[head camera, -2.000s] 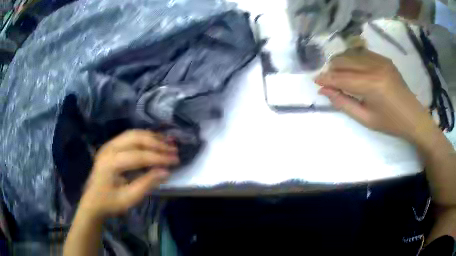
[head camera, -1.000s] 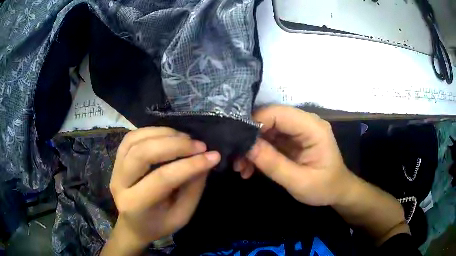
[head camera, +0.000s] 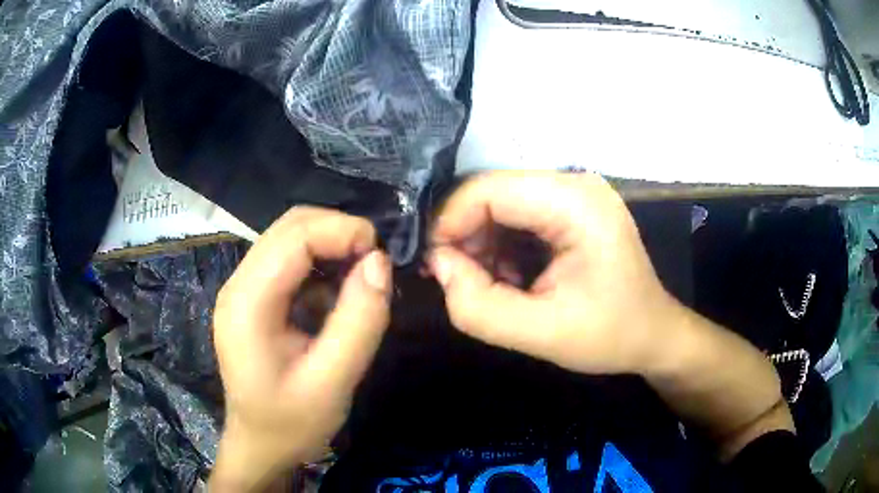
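The grey-blue patterned garment (head camera: 371, 101) with a pale leaf print and fine check hangs over the table's front edge. A wide black facing (head camera: 226, 125) runs along its inner side down to my hands. My left hand (head camera: 304, 323) pinches the black edge at the garment's corner between thumb and forefinger. My right hand (head camera: 554, 274) pinches the same corner from the right side, thumb and forefinger close together. A small folded dark bit of cloth stands between the fingertips. The fingertips are slightly blurred.
The white table (head camera: 655, 106) has a worn brown front edge. Black shears (head camera: 846, 82) lie at the upper right. Ruler marks show on the table at the left. More patterned cloth (head camera: 159, 385) hangs below the edge. Dark clothing with blue lettering covers my front.
My hands have come from the garment and machine area to the corner in front of me. Since one second ago, the flat black strip is folded and bunched between my fingertips, and the hands are closer together.
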